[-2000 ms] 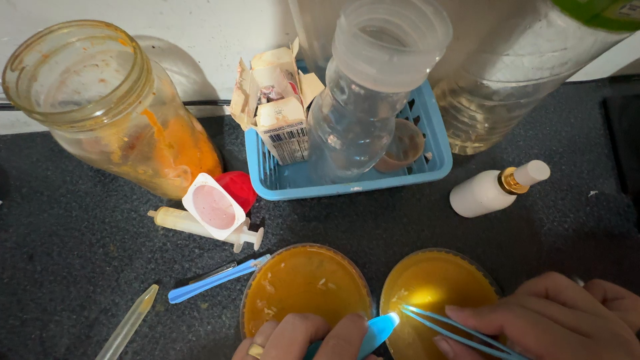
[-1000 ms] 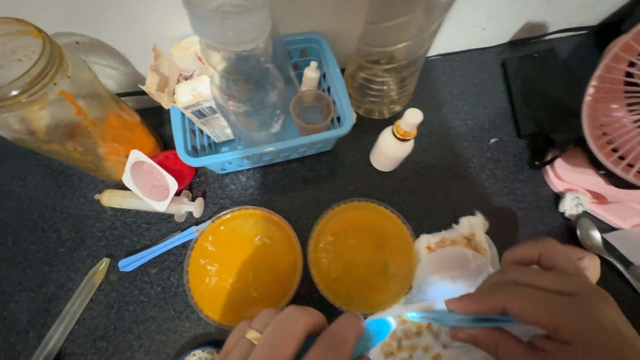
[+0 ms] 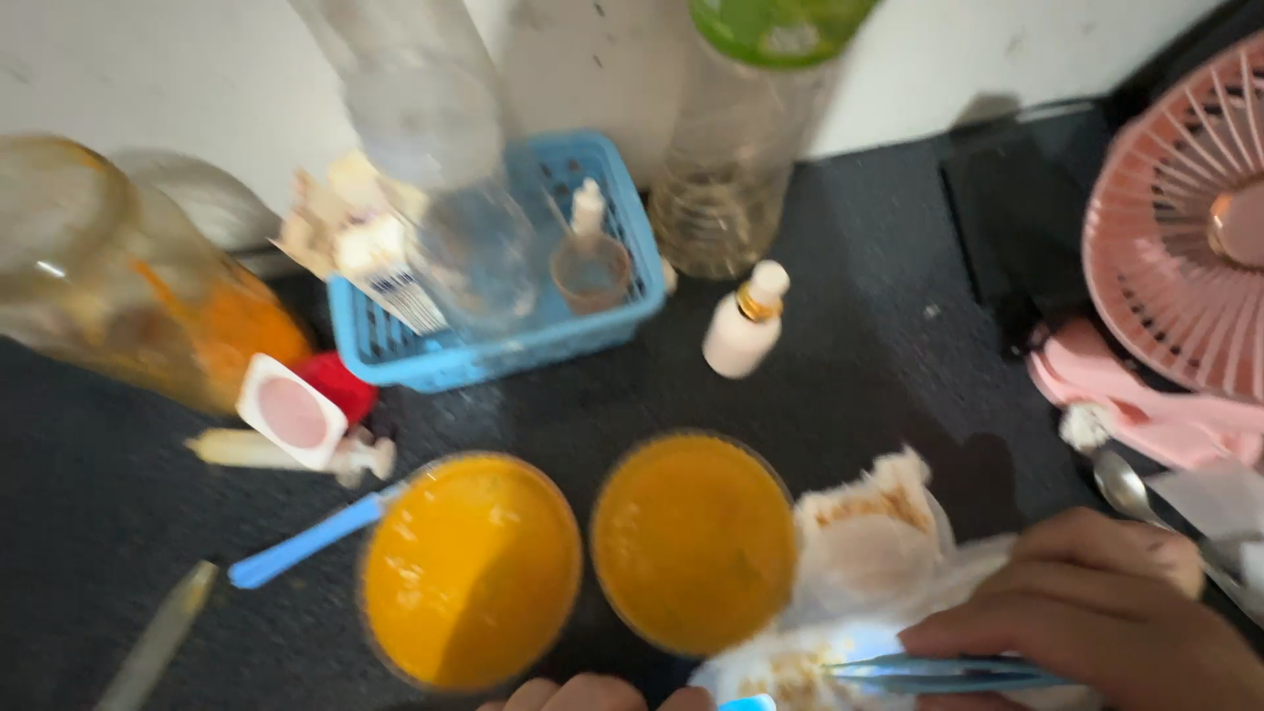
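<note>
My right hand (image 3: pixel 1076 612) grips blue tweezers (image 3: pixel 948 673), their tips over a white tissue (image 3: pixel 770 671) scattered with small tan bits. Only the fingers of my left hand (image 3: pixel 592 694) show at the bottom edge, closed on a blue light (image 3: pixel 748 703) whose beam falls on the tissue. Two round dishes of orange liquid stand side by side, the left dish (image 3: pixel 474 573) with pale specks and the right dish (image 3: pixel 696 543) nearest the tissue. Beyond the lit patch lies a small round dish (image 3: pixel 869 553) with more tissue and tan bits on it.
A blue basket (image 3: pixel 494 370) holds a torn carton, a clear bottle and a small cup. Around it stand a stained jar (image 3: pixel 148 286), a large bottle (image 3: pixel 726 197) and a dropper bottle (image 3: pixel 743 331). A syringe (image 3: pixel 257 449), blue tool (image 3: pixel 311 538), pink fan (image 3: pixel 1185 217) and spoon (image 3: pixel 1126 484) lie about.
The tweezers and light were over the right orange dish two seconds ago; both hands have moved right and are now at the tissue. The view has shifted a lot.
</note>
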